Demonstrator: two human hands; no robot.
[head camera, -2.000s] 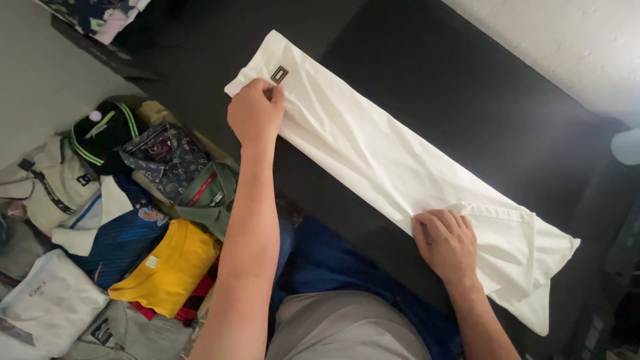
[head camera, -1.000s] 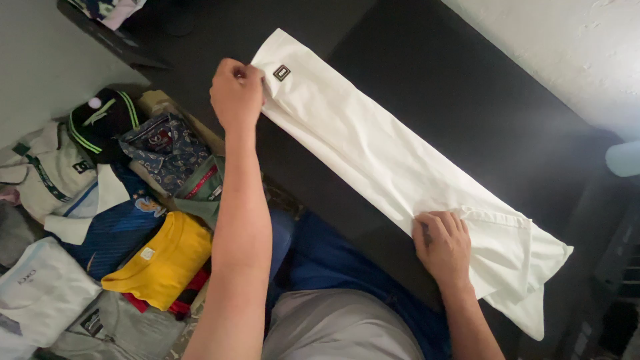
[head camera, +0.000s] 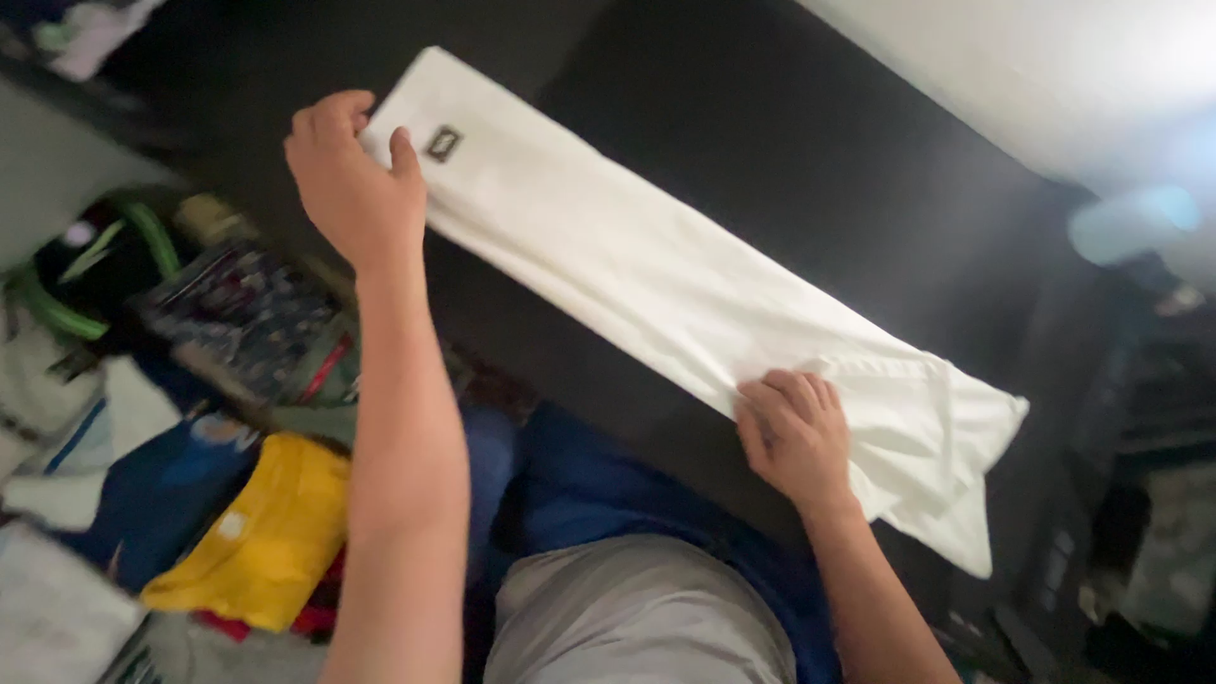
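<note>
A white cloth garment (head camera: 608, 228), folded into a long strip, lies diagonally on a black tabletop (head camera: 722, 104). A small dark rectangular patch (head camera: 444, 143) shows near its upper left end. My left hand (head camera: 356, 180) is at that end, thumb and fingers apart on either side of the corner; whether it grips the fabric is unclear. Bent fingers of my right hand (head camera: 793, 432) rest on the lower edge, beside the wider, layered right end with its stitched seam. The fabric beneath those fingers is hidden.
Folded clothes lie at the left, among them a yellow garment (head camera: 261, 532), a dark blue one (head camera: 171, 494) and a patterned one (head camera: 242, 313). Behind them is a black cap with green trim (head camera: 109, 266). A pale wall (head camera: 1045, 76) borders the table at the upper right.
My left hand has opened from a pinch on the strip's upper left end, and its fingers are spread now. The fabric there looks smoother. My right hand stays near the layered end.
</note>
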